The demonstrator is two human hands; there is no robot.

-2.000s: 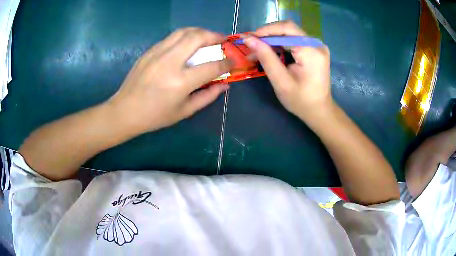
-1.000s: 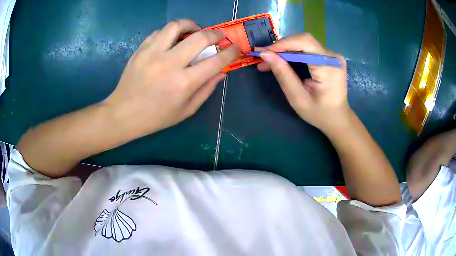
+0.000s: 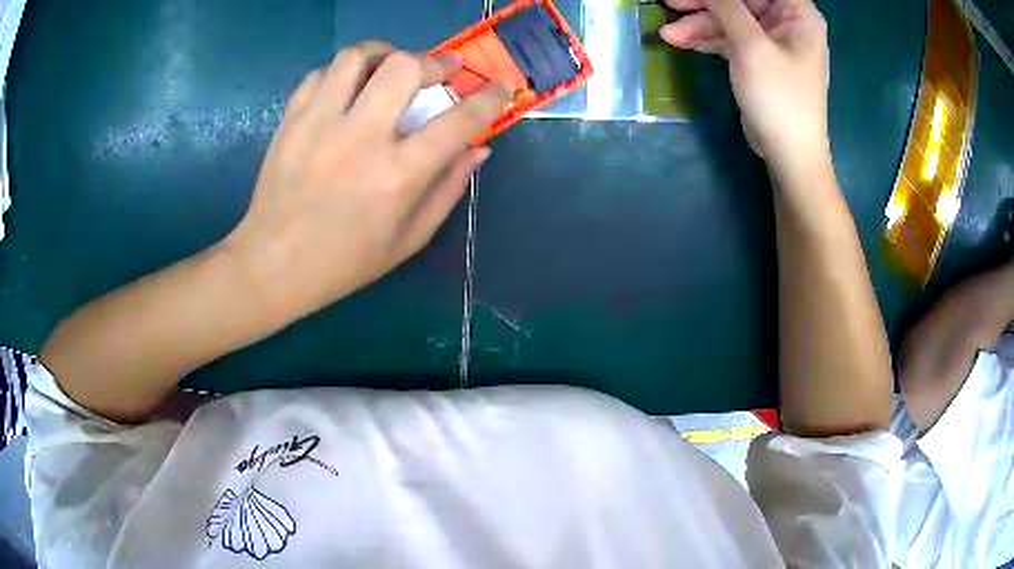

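An orange phone housing (image 3: 483, 58) lies tilted on the dark green mat at upper centre. A black panel (image 3: 540, 49) fills its far right end, and a white block (image 3: 427, 108) shows at its near left end. My left hand (image 3: 367, 156) grips the housing across its left end, fingers over the white block. My right hand (image 3: 767, 67) is at the top edge beside a yellow-green film patch (image 3: 665, 78), away from the housing. Its fingertips are bent together near the frame's edge; whether they hold the tweezers cannot be seen.
A long shiny amber strip (image 3: 932, 150) lies at the right. A thin cord or seam (image 3: 469, 267) crosses the mat below the housing. A bright clear strip (image 3: 612, 67) lies between the housing and the film patch. Another person's arm (image 3: 958, 322) shows at the right edge.
My right hand has left the housing and moved right and up to the film patch. The blue-violet tweezers no longer show. The housing has tilted more and shifted slightly up and left.
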